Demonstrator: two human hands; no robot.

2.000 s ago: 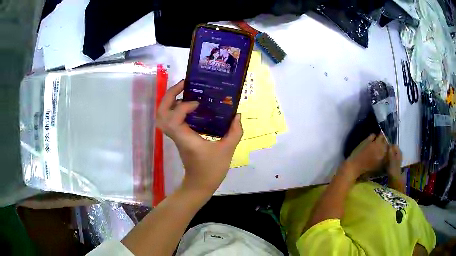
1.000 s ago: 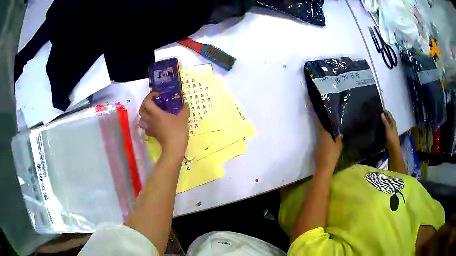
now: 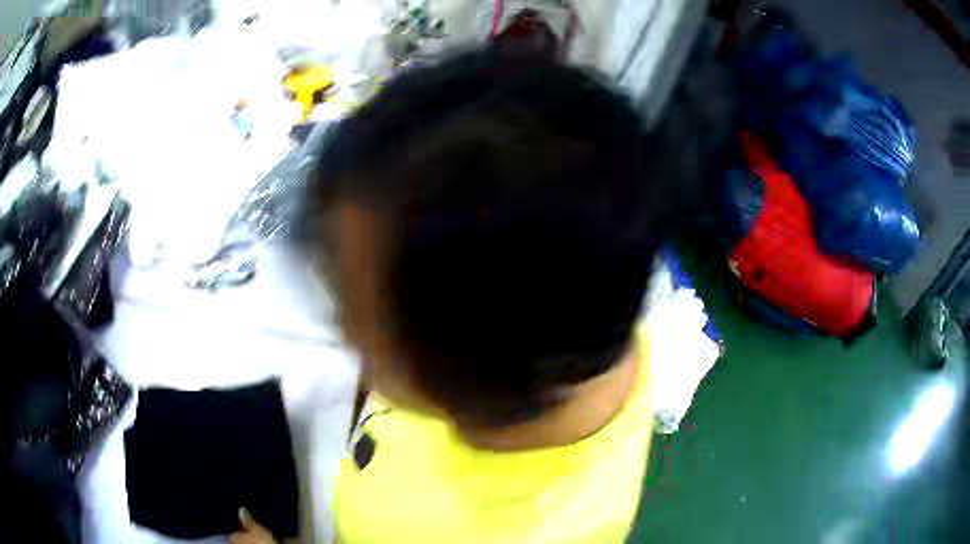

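A black folded garment (image 3: 202,457) lies flat on the white table at the lower left. A hand (image 3: 252,529) touches its lower edge and is cut off by the bottom of the picture. It seems to belong to the person in the yellow shirt (image 3: 500,489), whose dark-haired head is large and blurred in the middle. Neither of my own hands can be made out. The smartphone is not in view.
Clear and white plastic bags (image 3: 160,159) are heaped at the upper left, with dark bagged items along the left edge. Blue wrapped bales (image 3: 851,159) and a red bale (image 3: 798,255) stand on the green floor (image 3: 808,425) at the right.
The view has swung right and blurred. The hand holding the phone, the clear bag stack and the yellow sheets have left the picture. The person in yellow is now central, and the floor shows.
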